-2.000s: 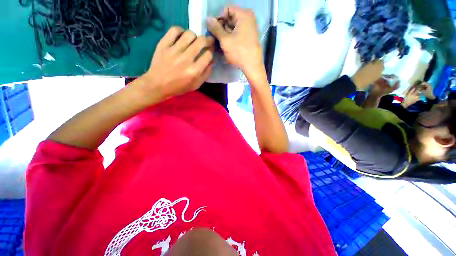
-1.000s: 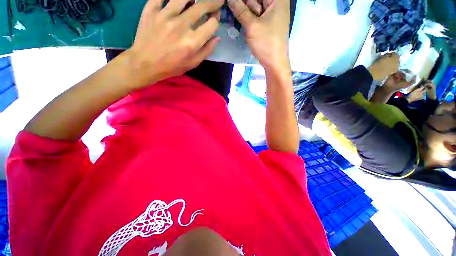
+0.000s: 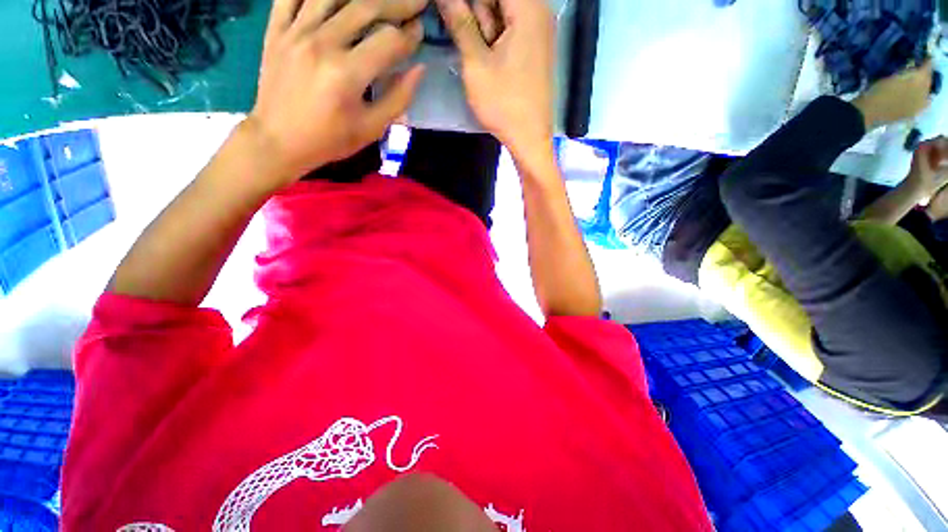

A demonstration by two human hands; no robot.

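My left hand (image 3: 338, 78) and my right hand (image 3: 509, 78) are at the top edge of the picture, close together over the pale grey work board (image 3: 445, 102). Between their fingers is a small dark piece (image 3: 438, 29), mostly hidden by the fingers and partly cut off by the edge. Its shape cannot be made out. The fingers of both hands are bent around it. A loose tangle of thin black straps (image 3: 156, 36) lies on the green table surface to the left of my left hand.
A black bar (image 3: 582, 73) lies along the board's right side, beside a white sheet (image 3: 681, 78). A pile of blue-grey pieces (image 3: 868, 42) lies at top right before a person in black and yellow (image 3: 832, 249). Blue crates (image 3: 738, 416) stand at lower right and left (image 3: 57, 203).
The view has shifted, so the table sits higher than two seconds ago. Both hands stay close together around the dark piece. The neighbouring person appears further right and partly cut off.
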